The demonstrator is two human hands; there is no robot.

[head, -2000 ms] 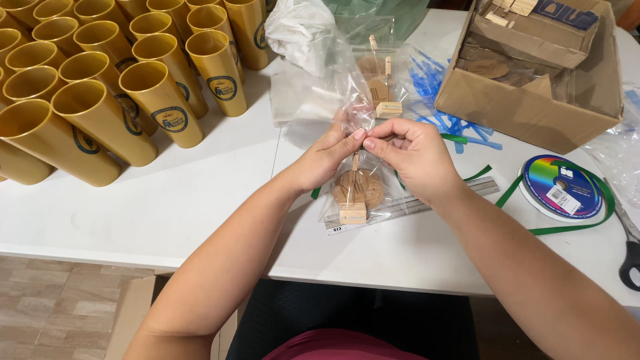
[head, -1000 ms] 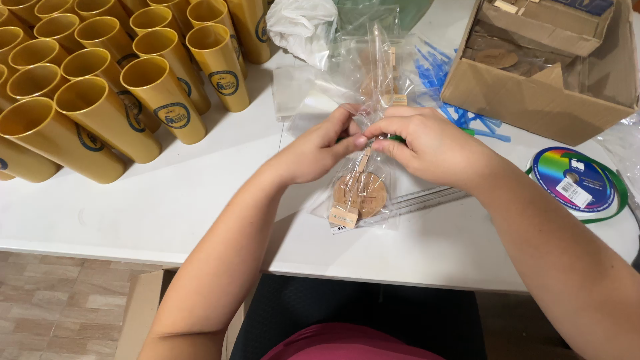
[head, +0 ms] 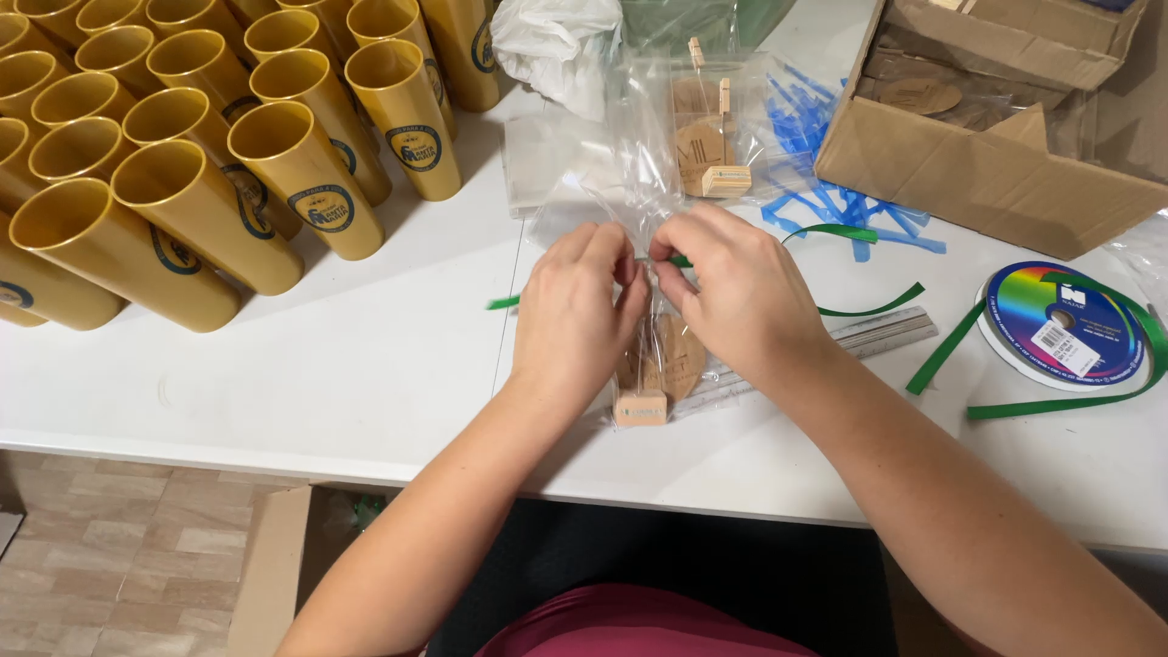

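Note:
Both my left hand (head: 584, 306) and my right hand (head: 730, 283) pinch the gathered neck of a clear plastic bag (head: 659, 315), fingertips nearly touching. Inside the bag lie a round wooden disc (head: 680, 360) and a small wooden block (head: 641, 409) at the bottom. Green ribbon (head: 680, 262) shows at my right fingertips, and a green end (head: 504, 302) sticks out left of my left hand; how it runs around the neck is hidden by my fingers. A clear ruler (head: 881, 333) lies partly under the bag and my right wrist. Beyond my hands rests another filled bag (head: 707, 137).
Several gold cups (head: 315, 182) stand at the left. Blue plastic strips (head: 808, 128) lie in front of a cardboard box (head: 967, 164) holding bagged discs. A ribbon spool (head: 1063, 324) with green ribbon sits at the right. A white plastic bag (head: 558, 50) lies at the back.
Green ribbon now shows on both sides of my hands at the bag's neck. One second ago only a bit of green showed at my right fingers. Both hands have stayed at the neck.

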